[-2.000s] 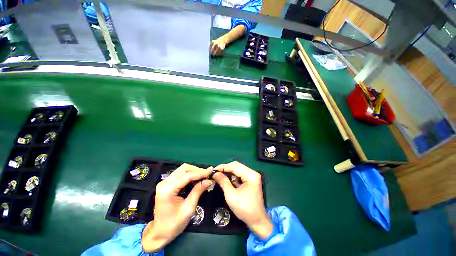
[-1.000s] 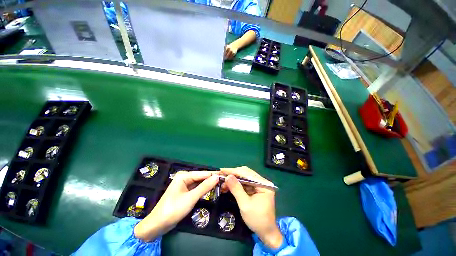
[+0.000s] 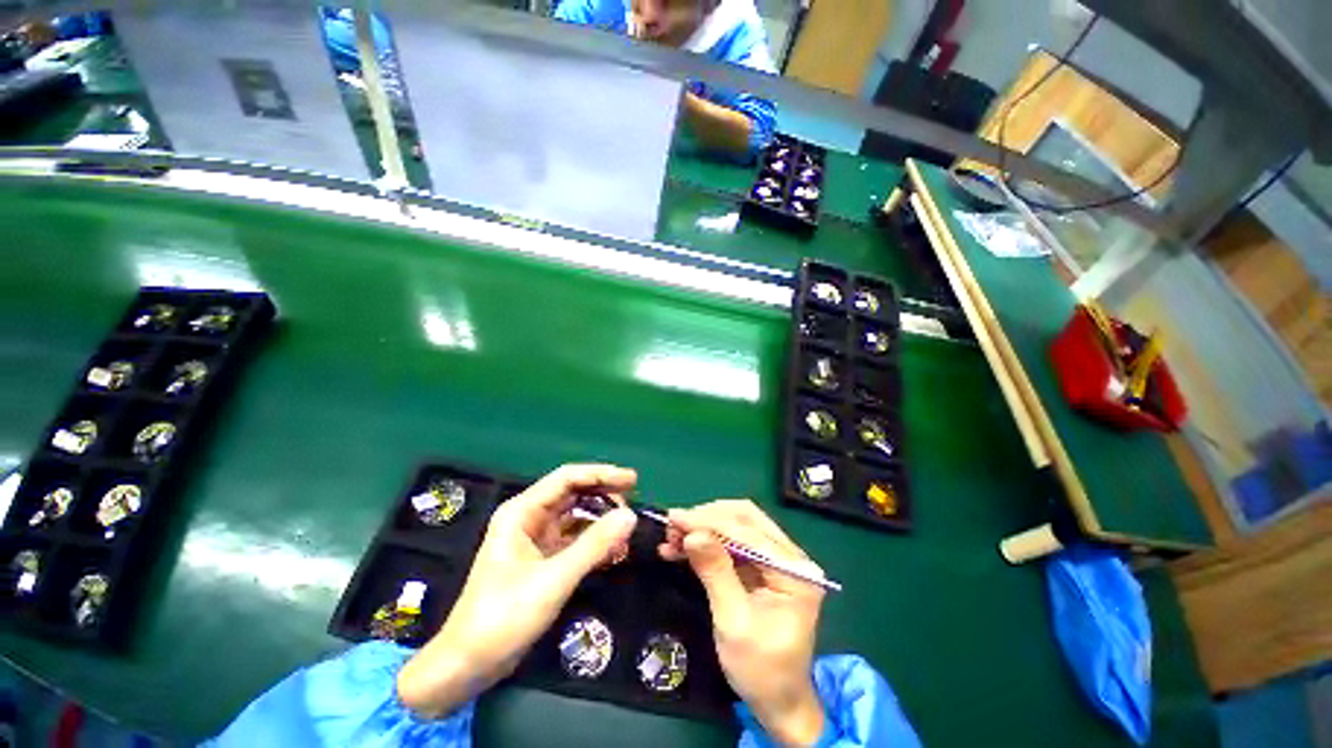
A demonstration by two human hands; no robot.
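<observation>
My left hand holds a small dark round module between thumb and fingers; the fingers hide much of it. My right hand holds a slim silver tool like a pen, its tip pointing left at the module. Whether the tip touches it I cannot tell. Both hands are over a black tray with square pockets. Round silver and gold modules lie in its pockets, two of them between my wrists. A white tab stands out on the module at the lower left.
A black tray of modules lies at the left, another at the right. Beyond the metal rail a person in blue sits by a further tray. A wood-edged side shelf holds a red basket; a blue bundle hangs below.
My hands have moved apart from around the module. The slim tool now shows in my right hand, tilted down to the right. The person opposite has leaned into view.
</observation>
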